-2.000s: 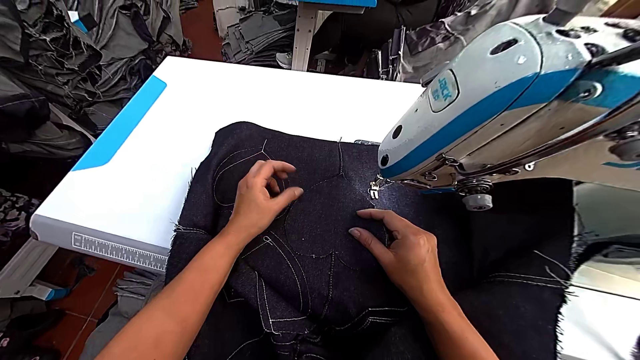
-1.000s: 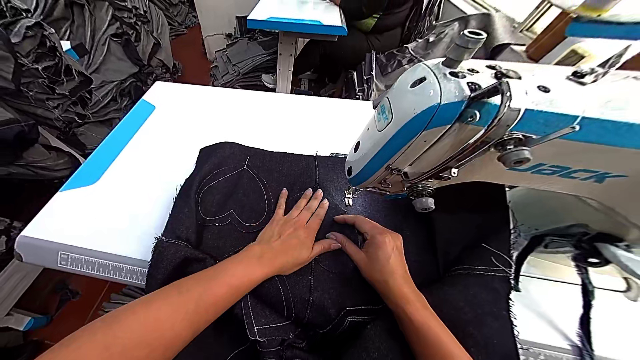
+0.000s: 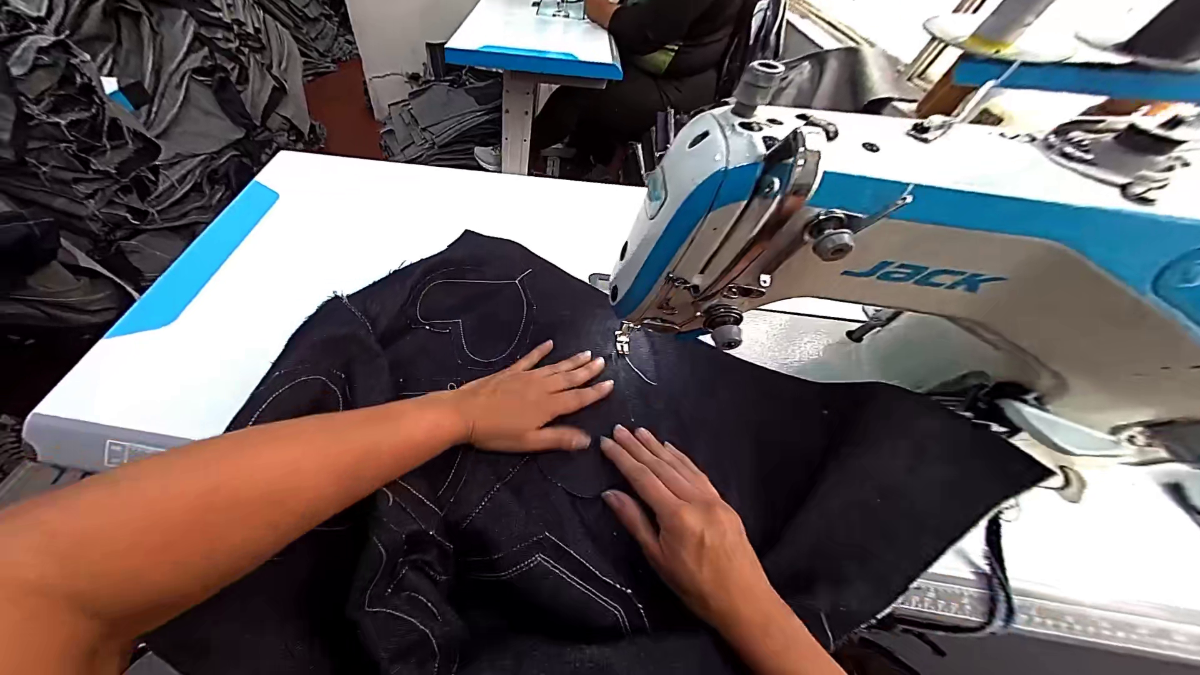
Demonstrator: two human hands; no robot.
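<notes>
Dark denim fabric (image 3: 731, 422) with pale stitched lines, one of them a heart outline, lies across the machine table. My left hand (image 3: 539, 398) rests flat on it, fingers spread, just left of and below the presser foot (image 3: 623, 339). My right hand (image 3: 680, 516) lies on the cloth lower and to the right, fingers fairly straight, thumb a little apart. The two hands do not touch. A Jack sewing machine (image 3: 937, 244) stands over the fabric, its foot at the cloth. A loose pale thread runs from the foot over the denim.
The white table (image 3: 375, 206) has a blue edge strip at left. Heaps of dark garments (image 3: 169, 141) lie beyond it. At the back, a person (image 3: 656, 84) sits by another sewing table (image 3: 534, 56). Thread cones (image 3: 1003, 23) stand at upper right.
The denim has turned and shifted under the foot, its right part now swung out to a point. My left hand, raised two seconds ago, lies flat. My right hand's fingers have straightened.
</notes>
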